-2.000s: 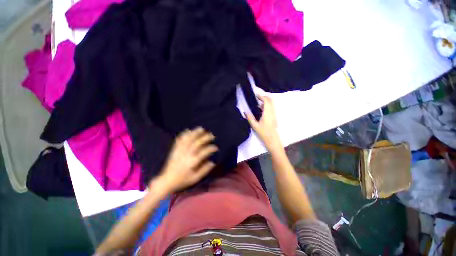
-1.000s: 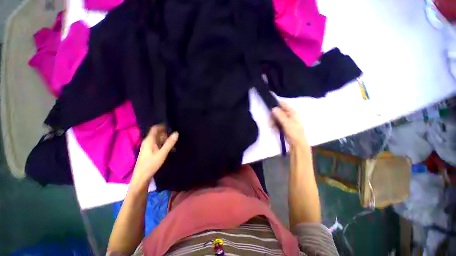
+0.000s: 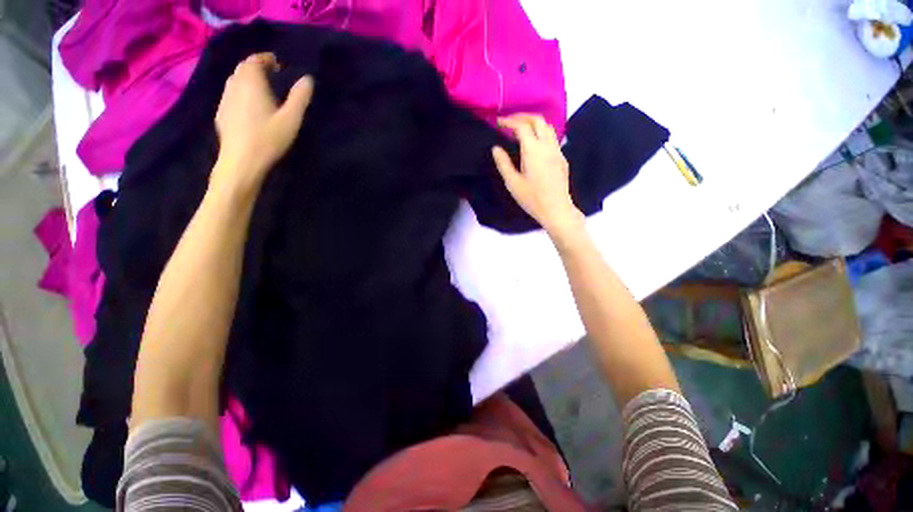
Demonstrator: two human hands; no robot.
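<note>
A black garment lies spread on the white table, its lower edge against the apron. One sleeve stretches to the right. My left hand is at the top of the garment, thumb and fingers apart over a fold; whether it pinches cloth I cannot tell. My right hand is on the upper part of the right sleeve, fingers bent on the cloth; its grip is unclear. Magenta garments lie under and behind the black one.
A small yellow and dark tool lies by the sleeve end on the white table. A beige tub stands at the left. A wooden stool stands at the lower right. A white object sits at the table's far right.
Both hands have moved up and away from the apron. My right hand has let go of the thin black strip and is now on the sleeve. More magenta cloth shows behind the garment.
</note>
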